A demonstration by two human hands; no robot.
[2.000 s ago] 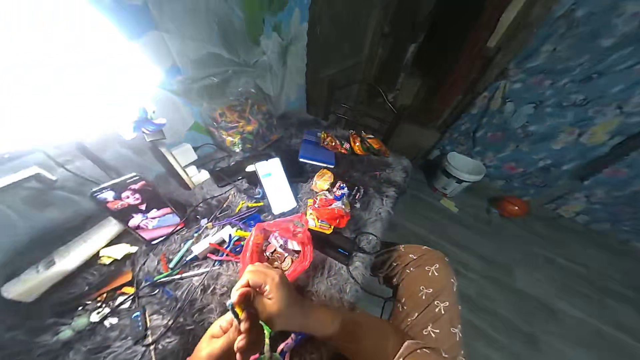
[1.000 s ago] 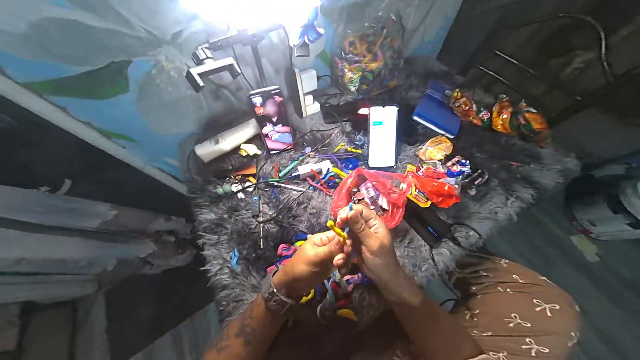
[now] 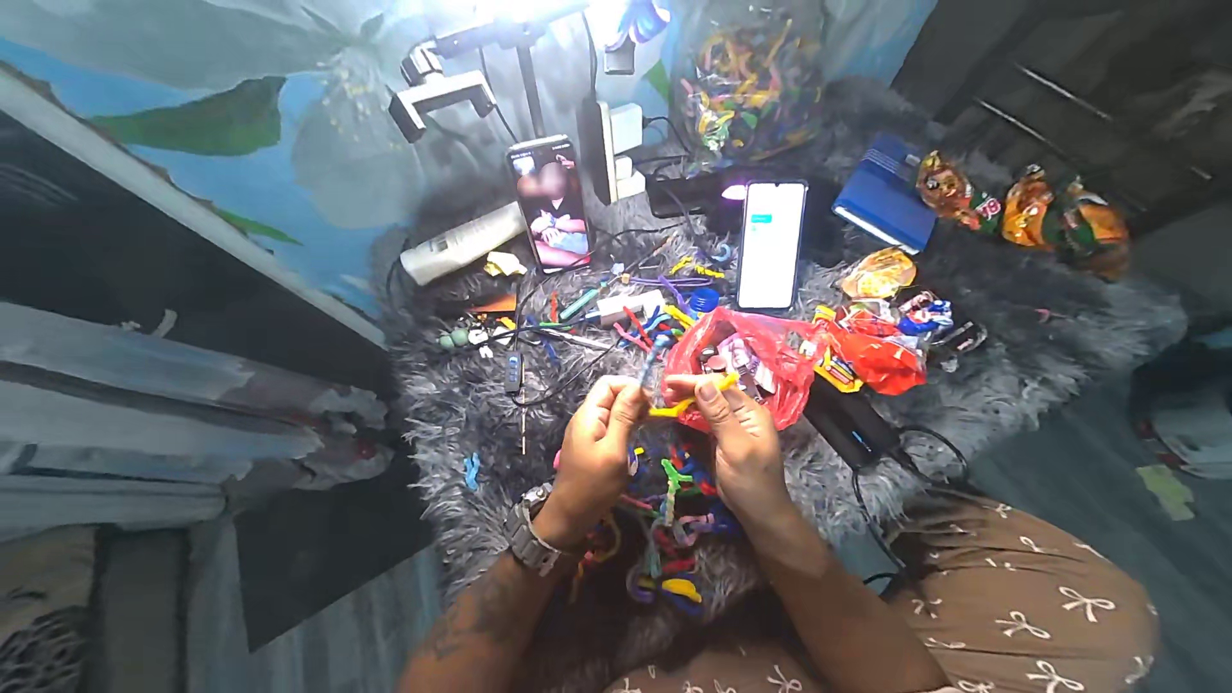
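Observation:
My left hand [image 3: 599,448], with a watch on its wrist, pinches a blue-grey fuzzy piece and one end of a yellow fuzzy pipe cleaner [image 3: 671,411]. The other end of the yellow piece is between the thumb and fingers of my right hand [image 3: 746,443]. Just beyond my right hand a red plastic bag [image 3: 794,361] lies open with small items in it. Below and between the hands, several coloured fuzzy pipe cleaner pieces [image 3: 674,481] lie on the grey shaggy cover [image 3: 972,414].
Farther back are a phone with a white screen [image 3: 771,245], a propped phone [image 3: 552,207], a white tube [image 3: 462,244], a blue box [image 3: 886,197] and snack packets [image 3: 1030,212]. A clear bag of coloured pieces [image 3: 751,87] stands by the wall. A black power bank [image 3: 847,423] with cables lies at the right.
My hands have moved apart, and the yellow piece now stretches between them. The view has swung left since the oldest frame.

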